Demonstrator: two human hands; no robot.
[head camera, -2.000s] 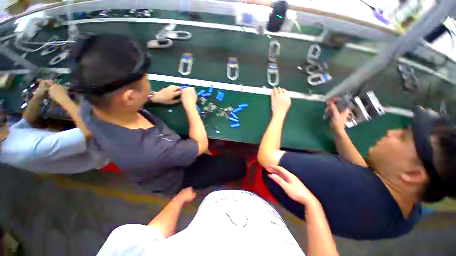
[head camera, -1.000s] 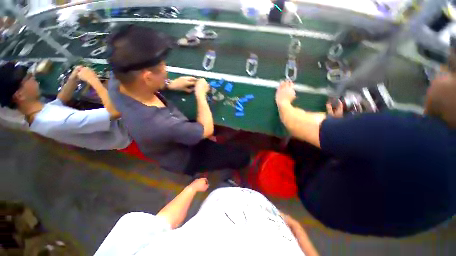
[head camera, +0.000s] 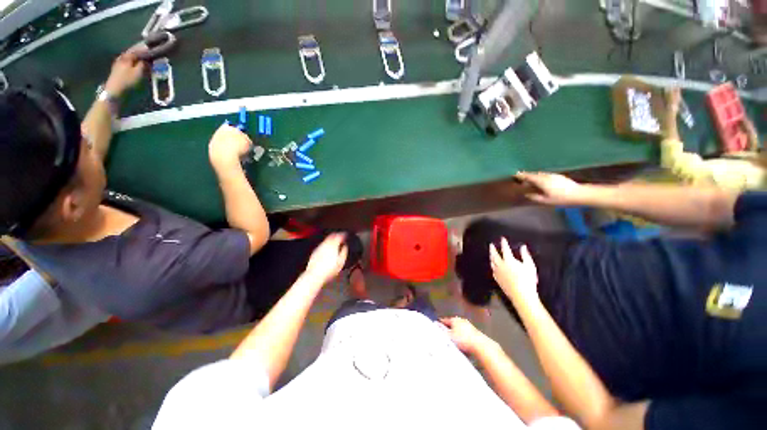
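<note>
My left hand (head camera: 326, 257) is raised in front of me, beside the neighbour's dark-clothed leg, with its fingers bent. No object shows in it, but the grip is unclear. My right hand (head camera: 461, 332) is low at my waist, small and partly turned away; its fingers are unclear. A red stool (head camera: 412, 249) stands straight in front of me, with no one on it. Beyond it, the green bench (head camera: 404, 159) carries a white-and-dark screw feeder (head camera: 507, 102) by the metal post. Blue cylinders (head camera: 304, 166) and small metallic parts (head camera: 277, 154) lie to the left.
A person in grey (head camera: 168, 260) sits at left, one hand on a loop-shaped unit (head camera: 156, 45). A person in dark clothes (head camera: 673, 294) is at right, arms stretched towards the stool. Loop-shaped units (head camera: 312, 60) lie on the belt. A brown carton (head camera: 637, 107) and red tray (head camera: 727, 116) are at right.
My view has moved closer to the bench. The person in dark clothes has moved right, off the red stool. My right hand has come into view at my waist. The left neighbour has reached to the belt.
</note>
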